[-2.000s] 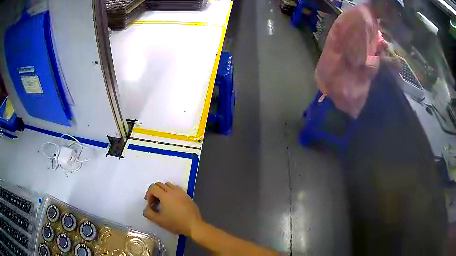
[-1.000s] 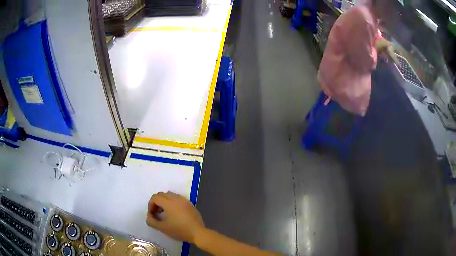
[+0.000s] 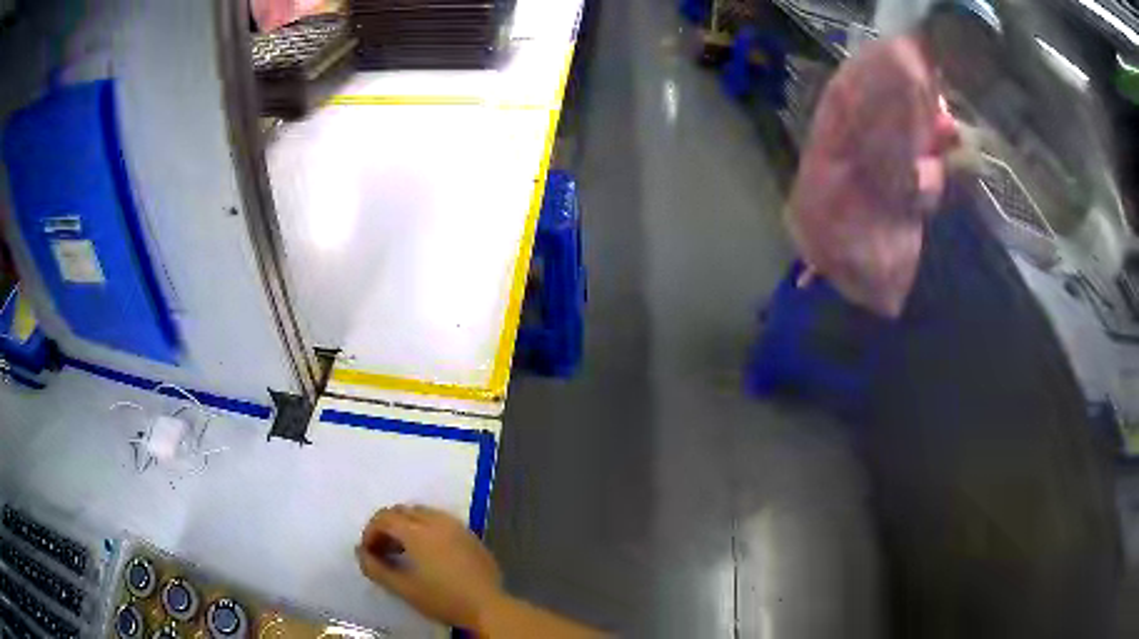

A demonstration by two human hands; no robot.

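Observation:
My right hand [image 3: 431, 565] is bare and hovers over or rests on the white bench near its right edge; I cannot tell which. Its fingers are curled round a small dark part [image 3: 390, 549], mostly hidden. The near clear tray [image 3: 281, 620] is at the bottom left, cut off by the frame, with several round black lens units [image 3: 179, 599] in its pockets. Left of it, the far tray holds rows of black rings [image 3: 48, 568]. My left hand is out of the picture.
A white cable with a small box [image 3: 167, 437] lies by the partition [image 3: 200, 187], where a blue folder [image 3: 94, 225] hangs. Dark stacked trays [image 3: 425, 35] stand at the back. A person in pink [image 3: 868, 169] is across the aisle, by a blue stool [image 3: 806, 337].
The view has shifted, so the bench and trays sit lower in the picture. My right hand keeps its curled grip and has hardly moved relative to the bench.

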